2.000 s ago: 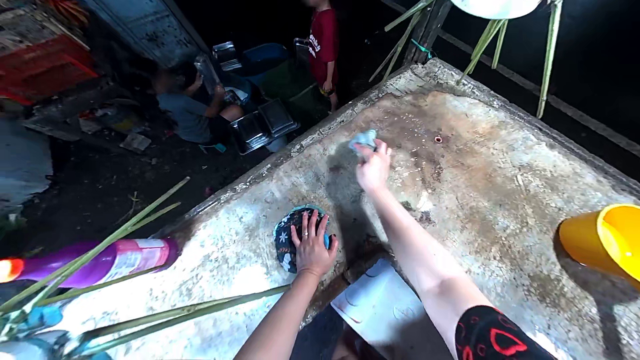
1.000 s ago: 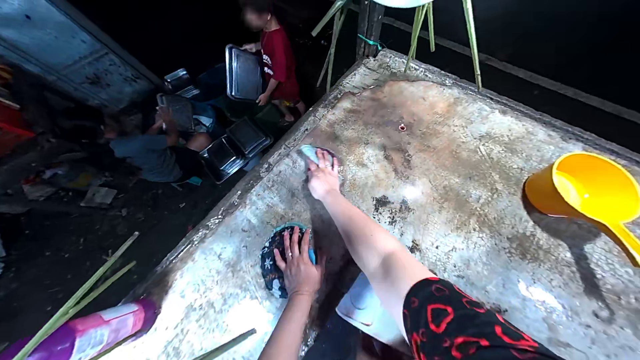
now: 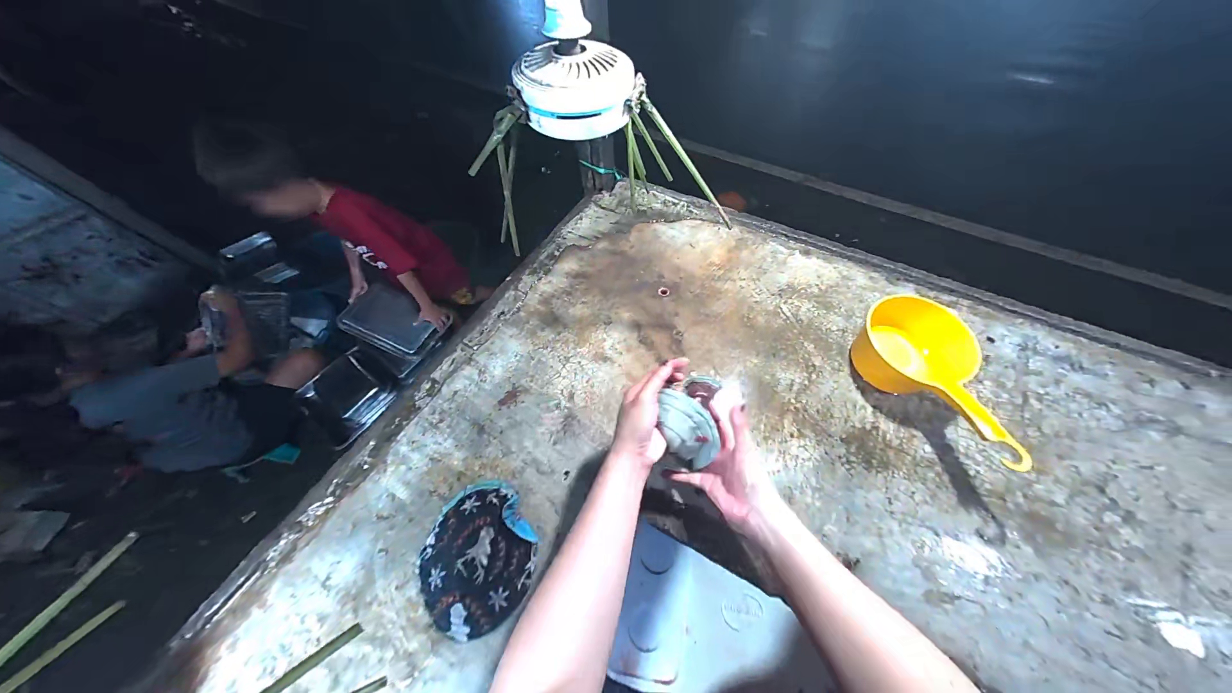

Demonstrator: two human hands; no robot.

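Both hands meet above the near middle of a stained concrete slab [image 3: 597, 385]. My left hand [image 3: 647, 414] grips the left side of a bunched pale green cloth [image 3: 689, 428]. My right hand [image 3: 736, 467] is at the cloth's right side, its fingers spread and partly curled around it. To the lower left of my hands, a dark round fabric pad with a snowflake pattern and blue edging [image 3: 476, 563] lies flat on the slab. A yellow plastic dipper [image 3: 914, 351] stands to the right, its handle pointing toward the lower right.
A light grey plastic surface [image 3: 698, 611] lies below my forearms. A white fan motor [image 3: 576, 87] with green stalks hangs beyond the slab's far corner. Down at the left, a person in red [image 3: 385, 236] holds metal trays [image 3: 390, 322]; another person in grey [image 3: 178, 399] is low beside them.
My left hand has left the patterned pad and joined my right hand at the cloth. My right hand has lifted the cloth from the slab. The person in red has bent down with the trays.
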